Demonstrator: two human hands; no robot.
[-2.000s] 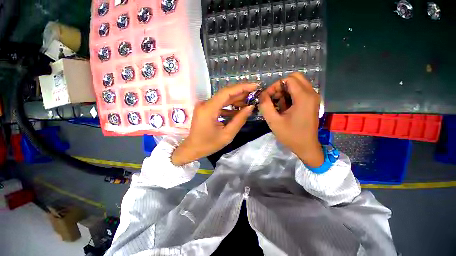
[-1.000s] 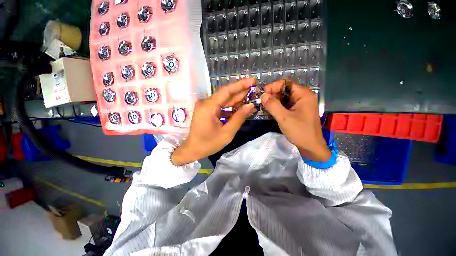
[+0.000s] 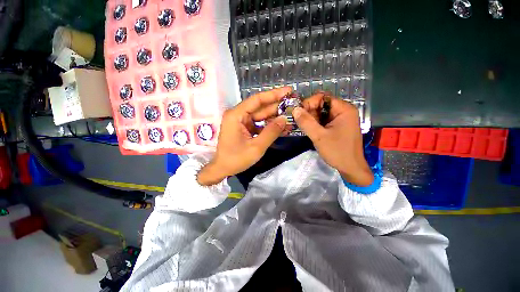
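My left hand (image 3: 245, 134) holds a round silver unit (image 3: 289, 106) between thumb and fingertips, over the near edge of the clear component tray (image 3: 302, 54). Another shiny piece shows under its fingers near the palm. My right hand (image 3: 336, 134) has its thumb and index finger on the same unit. A dark item (image 3: 325, 108) is tucked between the right fingers; its shape cannot be made out. Any tiny part at the fingertips is hidden. The pink tray (image 3: 199, 105) at left holds rows of round silver units.
Two loose silver units (image 3: 462, 8) lie on the green mat (image 3: 439, 68) at far right. A red parts tray (image 3: 442, 142) sits at the bench edge, with a blue bin (image 3: 436, 179) below. A white box (image 3: 80, 96) and black hose (image 3: 43, 159) are at left.
The unit now faces up more, its round face showing between the fingertips. My right hand has turned slightly, its thumb pressing on the unit, and the dark item shows more clearly.
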